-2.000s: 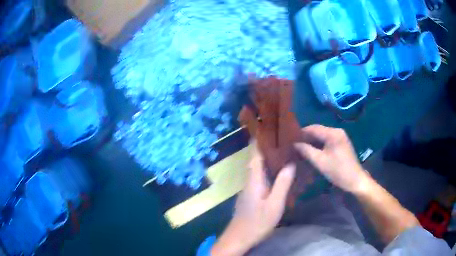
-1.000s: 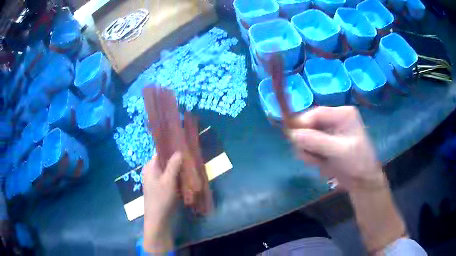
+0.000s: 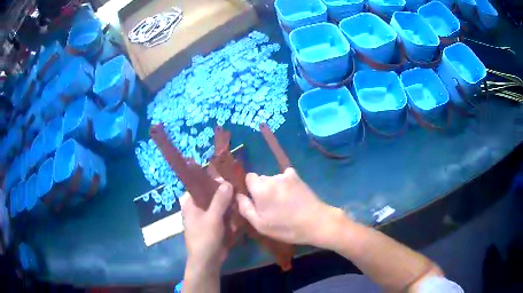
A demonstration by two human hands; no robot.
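My left hand (image 3: 205,220) is closed round a bunch of brown handle straps (image 3: 183,166) that fan out upward, over the near part of the button heap. My right hand (image 3: 287,209) is against the right side of the bunch, with one strap (image 3: 274,147) standing up past its knuckles. Strap ends also hang below the hands near the table's front edge. The heap of small light-blue button fasteners (image 3: 229,80) lies behind the hands. A black sheet with a pale band (image 3: 163,228) lies partly hidden under the left hand and straps.
Rows of blue baskets with brown straps stand at the right (image 3: 330,111) and at the left (image 3: 80,163). A shallow cardboard box (image 3: 200,28) behind the heap holds a white looped bundle (image 3: 155,27). A white label (image 3: 383,213) lies near the front edge of the dark-green table (image 3: 338,186).
My right hand, raised apart at the right with a strap a second ago, has moved left to the bunch. The bunch in my left hand has fanned out.
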